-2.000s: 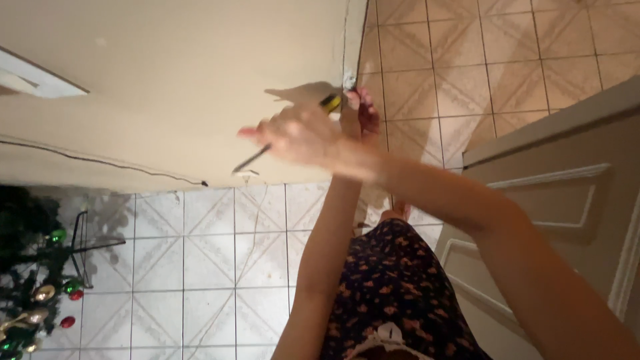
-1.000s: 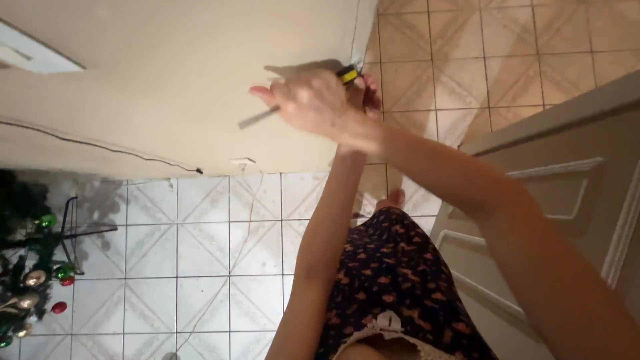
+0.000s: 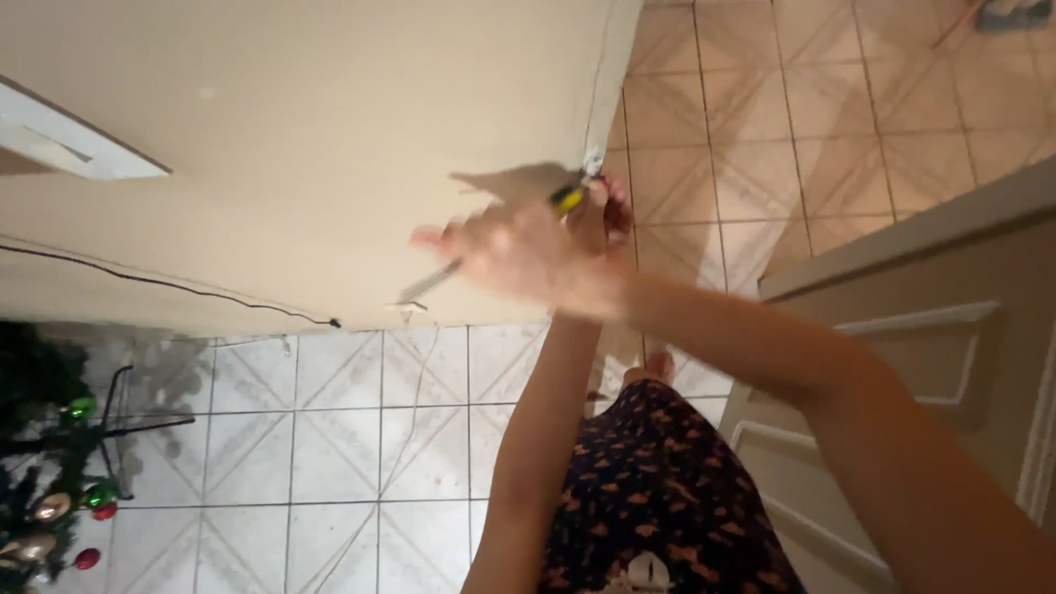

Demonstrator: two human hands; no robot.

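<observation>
My right hand (image 3: 520, 247), motion-blurred, is closed around a tool with a black-and-yellow part (image 3: 568, 198) on one side of the fist and a long grey part (image 3: 429, 282) on the other. The tool's exact kind is unclear. Its black-and-yellow end is close to a white, rough spot (image 3: 593, 160) on the edge of the beige wall (image 3: 330, 140). Beside that spot is my left hand (image 3: 612, 213), with curled fingers, partly behind the right hand and forearm. Whether it holds something is hidden.
A panelled door (image 3: 899, 346) stands at the right. A black cable (image 3: 206, 290) runs along the wall above a white wall fitting (image 3: 406, 307). A decorated Christmas tree (image 3: 41, 462) stands at lower left on the tiled floor (image 3: 338, 454).
</observation>
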